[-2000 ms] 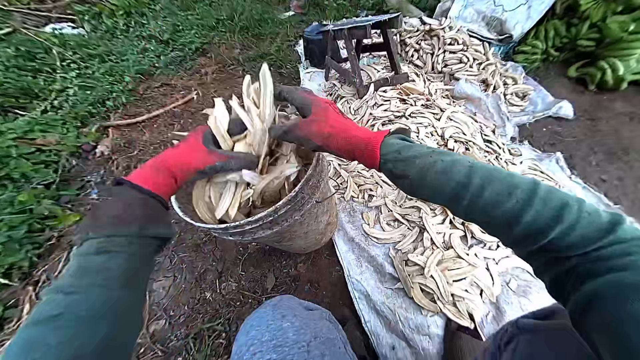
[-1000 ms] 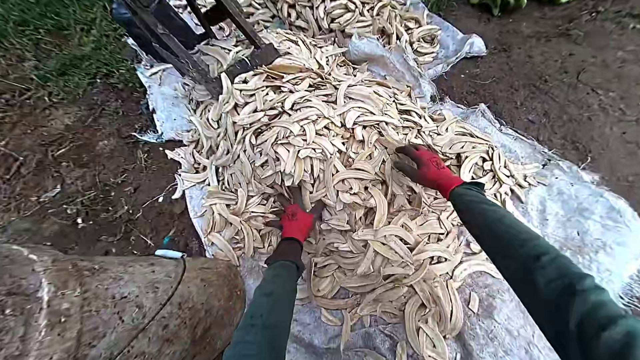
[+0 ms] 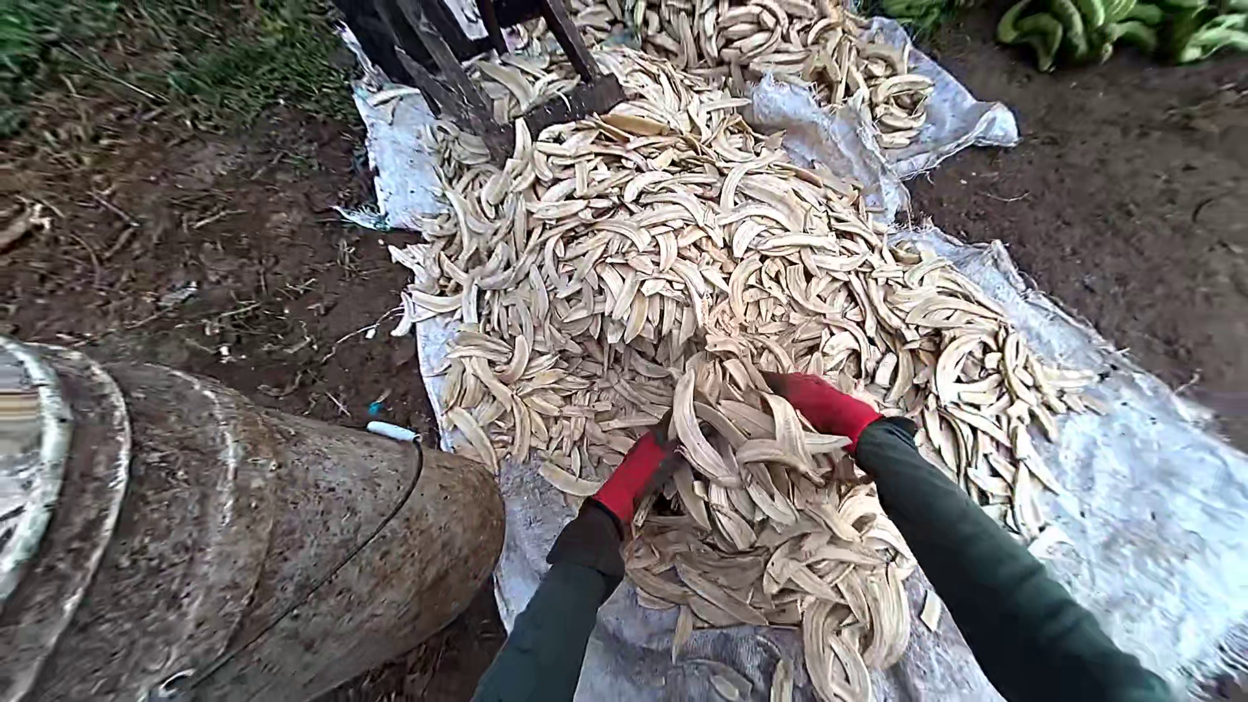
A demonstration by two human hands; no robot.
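My left hand (image 3: 643, 473) and my right hand (image 3: 819, 402), both in red and dark gloves, press in from either side of a bunch of pale dried banana or plantain pieces (image 3: 741, 439). The bunch is held between them, a little above the heap. My fingers are partly hidden by the pieces. The large heap of the same curved pieces (image 3: 624, 253) spreads over a whitish woven sheet (image 3: 1131, 487). A dirty plastic bucket (image 3: 322, 517) lies on its side, left of my left arm.
A dark wooden stool (image 3: 575, 102) stands on the heap's far left part. Bare soil (image 3: 224, 263) borders the sheet at the left, with grass behind it. Green bananas or plantains (image 3: 1082, 29) lie at the top right.
Two seconds ago my hands held pieces over the upright bucket; now it lies on its side. Since one second ago my hands have come together around a bunch from the heap.
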